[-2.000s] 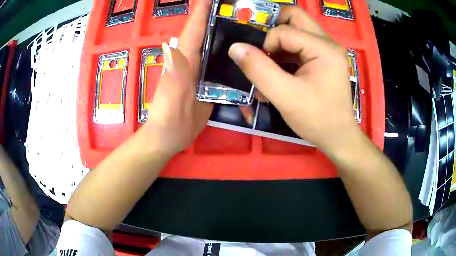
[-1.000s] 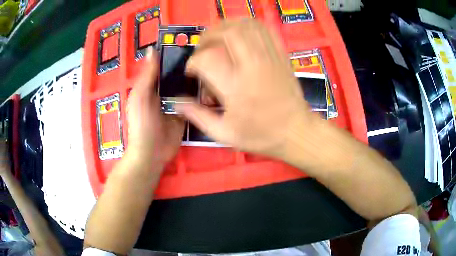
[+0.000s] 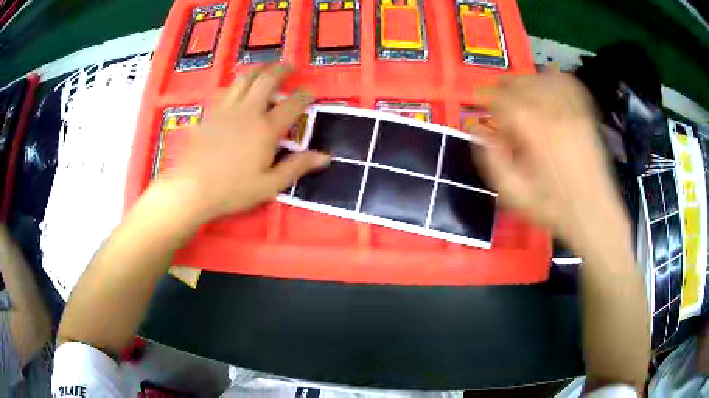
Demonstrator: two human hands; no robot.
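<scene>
A die-cut pad sheet [image 3: 399, 175], black rectangles in two rows with white borders, lies tilted across the lower pockets of the red tray [image 3: 350, 263]. My left hand [image 3: 233, 148] is at its left end, thumb on top of the sheet, other fingers spread around the edge. My right hand [image 3: 548, 144] is blurred at the sheet's right end; its fingertips are unclear, so its hold cannot be told. Silver frames with yellow squares lie in the upper row, one of them at the centre [image 3: 336, 56]. Lower-row frames are partly covered by the sheet and hands.
A spent white lattice pile [image 3: 93, 179] lies at the left. Black-gridded sheets [image 3: 661, 249] and a yellow-patched sheet [image 3: 689, 218] lie at the right. The dark bench edge [image 3: 365, 330] runs along the front. Another person's arm [image 3: 22, 291] shows at the far left.
The frame with the black pad is no longer in my hands. My hands have moved apart to opposite ends of the pad sheet, and more of the sheet shows.
</scene>
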